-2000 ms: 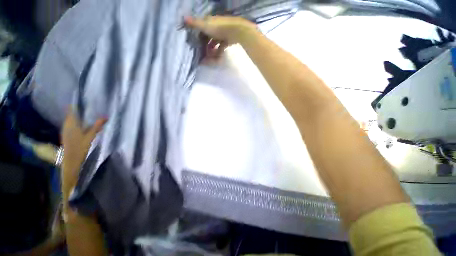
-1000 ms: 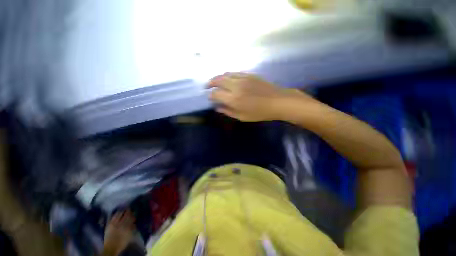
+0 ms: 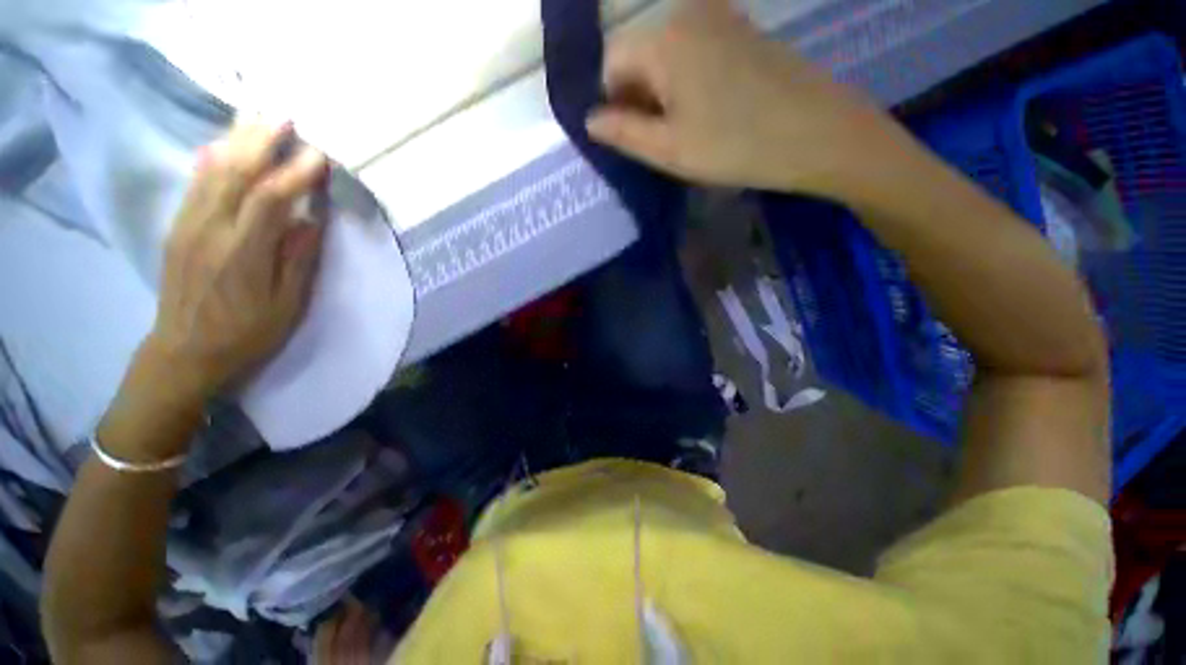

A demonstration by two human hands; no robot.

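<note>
My left hand (image 3: 241, 253) lies on a light grey-white panel (image 3: 345, 325) with a rounded edge, fingers bent over it; the panel's curved end hangs over the table's front edge. More light cloth (image 3: 104, 117) spreads behind and left of the hand. My right hand (image 3: 722, 104) pinches a navy-black strip (image 3: 572, 72) between thumb and fingers. The strip runs down over the table edge; its lower end merges with the dark area below. The two hands are apart, and the strip and panel do not touch.
Pale ruler markings (image 3: 514, 227) run along the table's front edge. A blue lattice crate (image 3: 1132, 169) holding some cloth stands at right. Heaped grey-white pieces (image 3: 293, 533) lie below the table at lower left. White scraps (image 3: 774, 338) lie on the floor.
The view has swung down and right from the machine. My right hand, at the table edge a second ago, now holds a dark strip. My left hand has come onto the panel's rounded end.
</note>
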